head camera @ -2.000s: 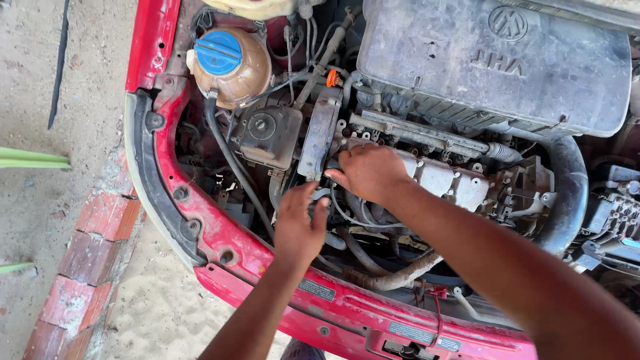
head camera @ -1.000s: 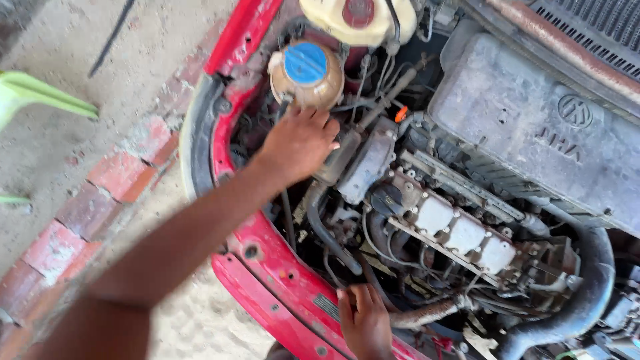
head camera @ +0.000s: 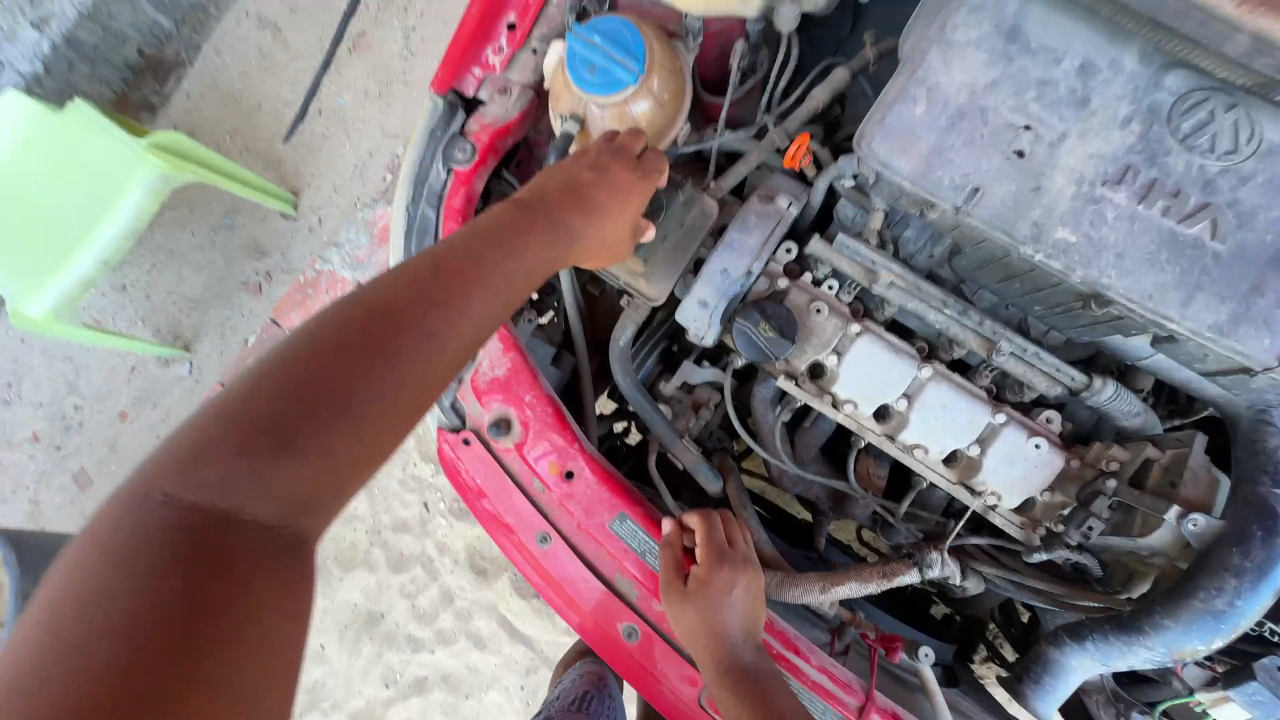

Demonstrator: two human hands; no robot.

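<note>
My left hand (head camera: 605, 200) reaches in from the left, its fingers bent down over the dark box-shaped cover (head camera: 680, 245), just below the coolant expansion tank (head camera: 655, 85) with its blue cap (head camera: 605, 55). Whether it grips anything underneath is hidden. Low in the picture, my right hand (head camera: 712, 580) has curled fingers at the inner edge of the red front panel (head camera: 560, 450); a bit of red shows between thumb and fingers, and what it is cannot be told. A grey coolant hose (head camera: 640, 390) runs between the hands. The black oil filler cap (head camera: 764, 330) sits on the engine's valve cover (head camera: 940, 410).
The grey Volkswagen air filter housing (head camera: 1080, 150) covers the upper right. A thick black hose (head camera: 1180, 620) curves at lower right, and a corrugated sleeve (head camera: 850, 582) crosses near my right hand. A green plastic chair (head camera: 80, 200) stands at left on the ground. An orange dipstick handle (head camera: 798, 152) sticks up.
Both hands were together near the timing cover two seconds ago. My left hand has moved up towards the coolant tank, my right hand down to the front panel. The view has shifted.
</note>
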